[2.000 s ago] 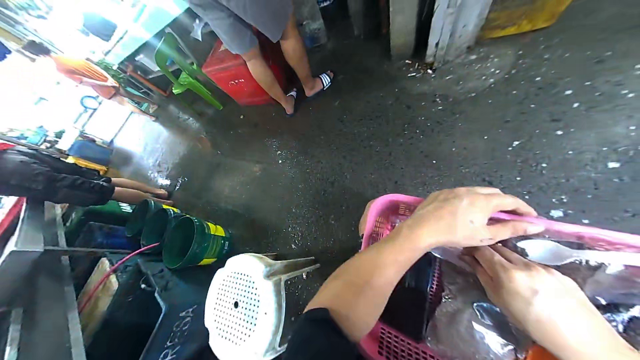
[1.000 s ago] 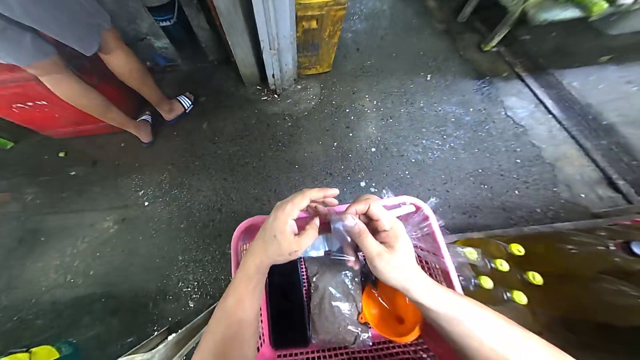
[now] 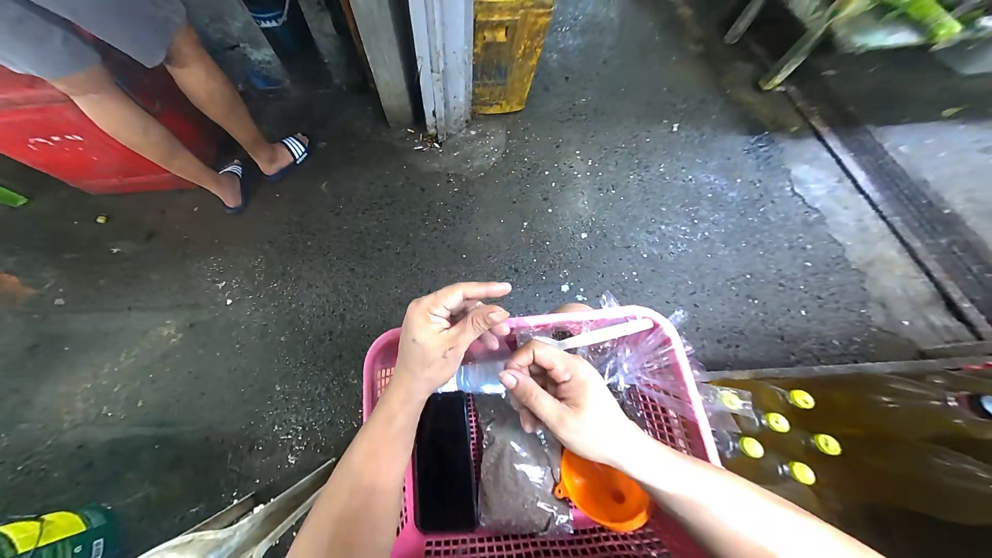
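A pink plastic basket point(image 3: 377, 364) stands below my hands. My left hand point(image 3: 449, 333) is over its far left part, thumb and fingers curled near each other; whether it pinches a thin film is unclear. My right hand point(image 3: 562, 399) is just right of it, thumb against forefinger, beside a small clear plastic bag point(image 3: 482, 377). Under the hands lies a clear bag of greyish-brown contents point(image 3: 515, 477). To its left lies a black smartphone point(image 3: 446, 473), to its right an orange funnel point(image 3: 608, 492). A white plastic spoon point(image 3: 608, 333) lies near the far rim, beside crumpled clear plastic point(image 3: 643, 364).
Bottles with yellow caps point(image 3: 798, 434) stand in clear wrap at right. A person in sandals point(image 3: 287, 151) stands at upper left by a red container point(image 3: 116, 167). A yellow crate point(image 3: 511, 54) stands beside a post point(image 3: 446, 70). A green container point(image 3: 70, 535) is at lower left.
The view has swung right since two seconds ago. Both hands have moved from the spoon's side to above the bag and phone. Over the last second they have stayed close together there.
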